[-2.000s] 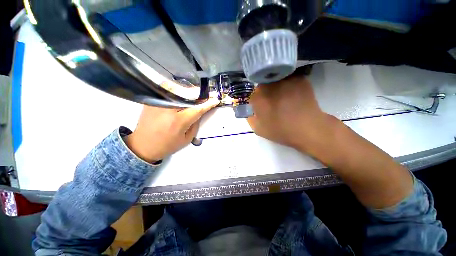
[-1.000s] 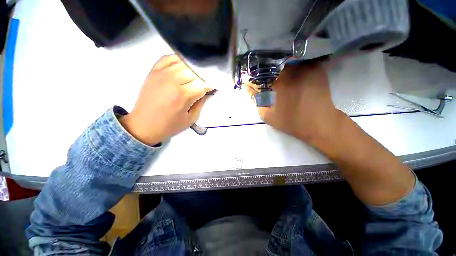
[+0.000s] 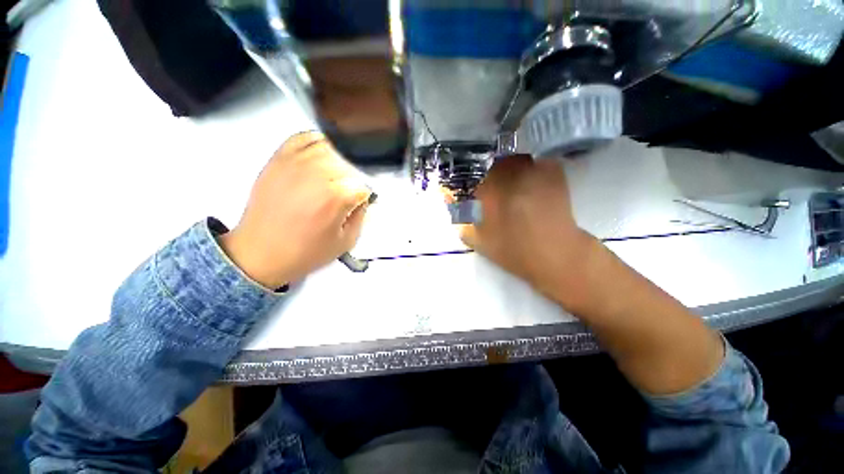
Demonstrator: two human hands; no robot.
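Note:
The needle and presser area [image 3: 430, 171] of the sewing machine is brightly lit, and glare hides its detail. My left hand [image 3: 301, 208] is left of it, fingers curled, with a small dark piece [image 3: 372, 197] showing at the fingertips. My right hand [image 3: 527, 213] is close on the right of the needle area. Its fingertips are partly hidden behind a small grey knob [image 3: 465, 212] and lost in the glare, so I cannot tell what it holds.
The machine head [image 3: 467, 46] with its pale ribbed dial [image 3: 576, 120] hangs overhead. Dark cloth [image 3: 176, 56] lies back left. Thin silver tweezers [image 3: 726, 218] lie right, near a bent metal lever [image 3: 775, 215]. A ruler strip [image 3: 407, 359] runs along the front edge. Blue tape [image 3: 12, 153] is far left.
My left hand has come away from the needle area to the left. My right hand stays beside it. The view has shifted, and dark cloth now shows at the back left.

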